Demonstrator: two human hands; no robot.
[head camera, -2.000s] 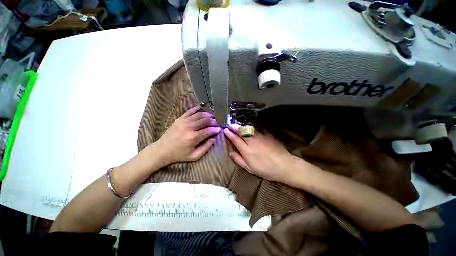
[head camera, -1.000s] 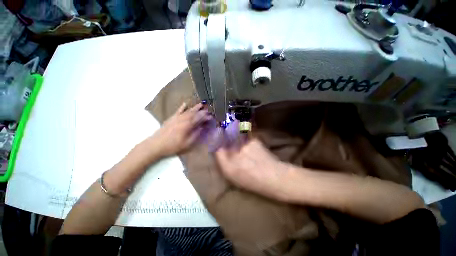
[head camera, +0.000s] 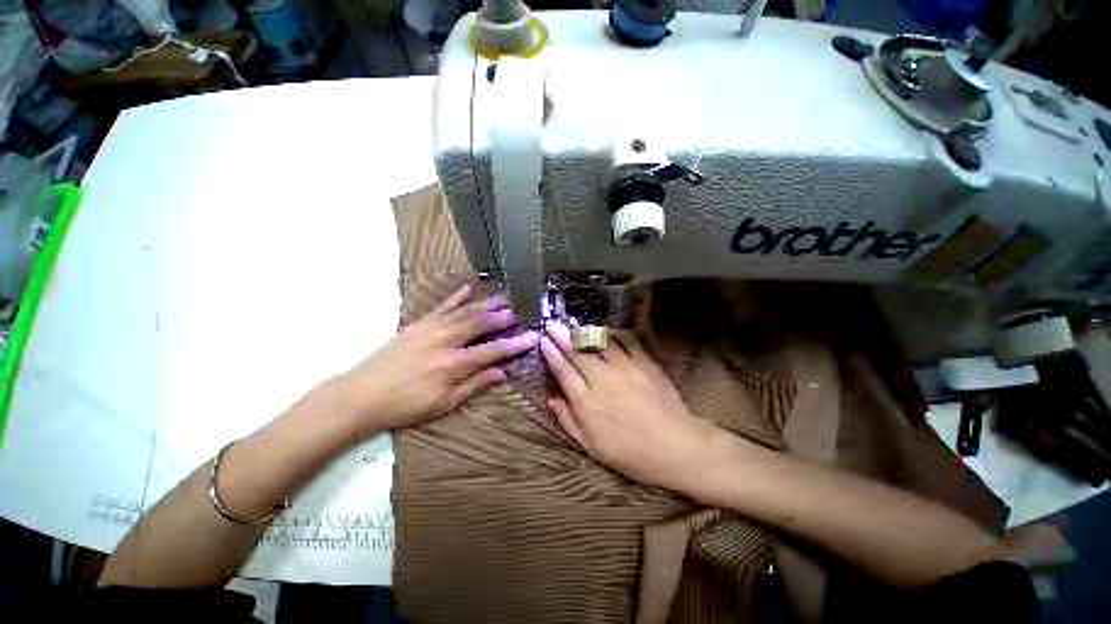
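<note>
A brown ribbed garment panel (head camera: 524, 536) lies under the sewing machine (head camera: 719, 146) and hangs over the near table edge. My left hand (head camera: 426, 366) lies flat on the cloth left of the needle, fingers apart. My right hand (head camera: 621, 408) lies on the cloth just right of it, fingertips close to the presser foot (head camera: 551, 311), which glows purple-white. The cream knob (head camera: 591, 338) is above my right fingers. Neither hand visibly grips the cloth. The needle tip and any seam under the foot cannot be made out.
The white table (head camera: 268, 244) has a printed ruler (head camera: 323, 534) along its near edge. A green basket rim (head camera: 37, 280) is at far left. A small black tool (head camera: 971, 423) and dark folded cloth (head camera: 1060, 414) lie at the right, below the machine arm.
The cloth has been turned and spread; its ribbed face shows now and it hangs over the near edge. My hands, blurred a second ago, now rest flat beside the needle.
</note>
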